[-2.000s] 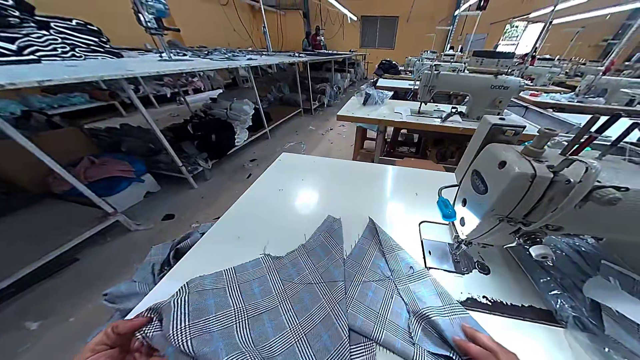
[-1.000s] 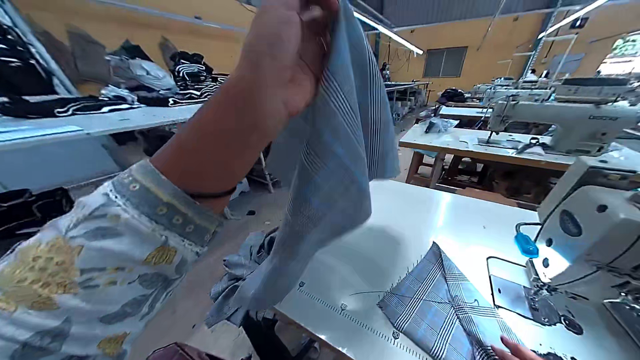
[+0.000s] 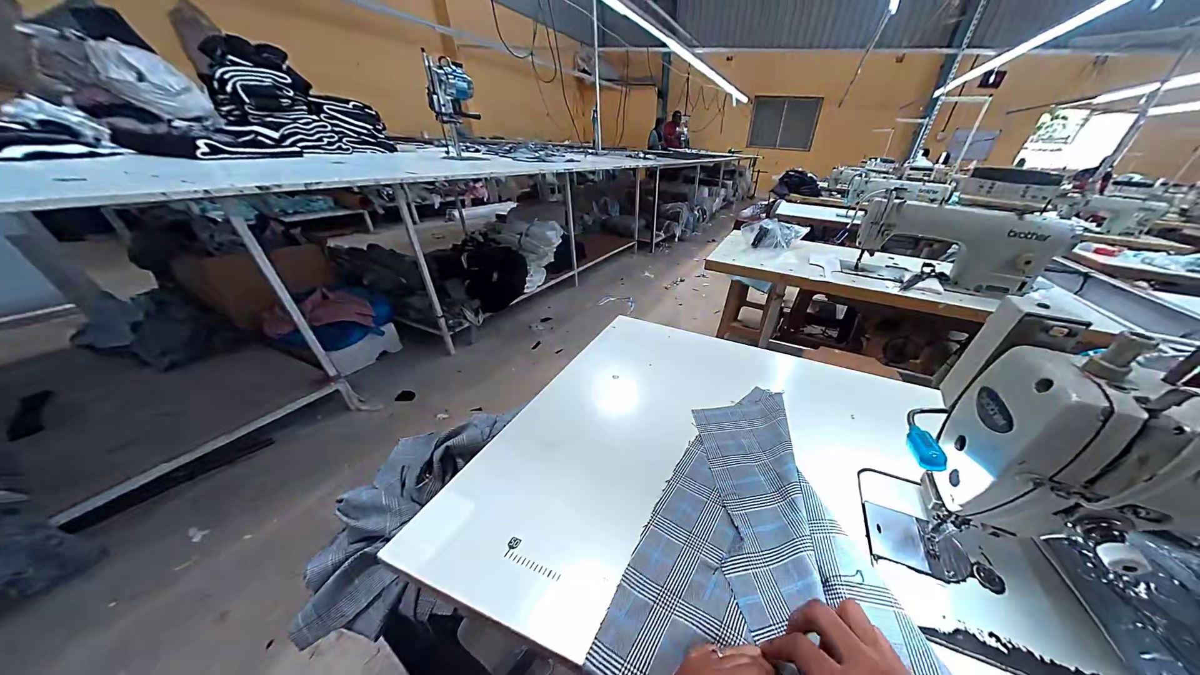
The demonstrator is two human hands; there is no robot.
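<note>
Grey checked fabric pieces (image 3: pixel 694 553) lie overlapped on the white sewing table (image 3: pixel 525 469), near its front edge. At the bottom of the view my left hand (image 3: pixel 727 659), with a ring on a finger, rests on the cloth. Touching it is my right hand (image 3: pixel 834 642), fingers bent and fingertips down on the fabric; the lower parts of both hands are cut off. Whether either one pinches the cloth is hard to see. To the right stands a white sewing machine (image 3: pixel 1022 431) with a blue finger guard (image 3: pixel 926 448), its presser foot beside the fabric.
More checked fabric (image 3: pixel 403 516) hangs in a heap by the table's left side. A long cutting table (image 3: pixel 356 169) on the left bears striped cloth (image 3: pixel 272 103) and a cutting machine (image 3: pixel 452 94). Another sewing machine (image 3: pixel 994 244) stands ahead. A person (image 3: pixel 672 131) is far back.
My left hand, raised high with a checked piece one second ago, is down on the table beside my right hand. A folded strip now lies over the checked fabric. The view has swung left.
</note>
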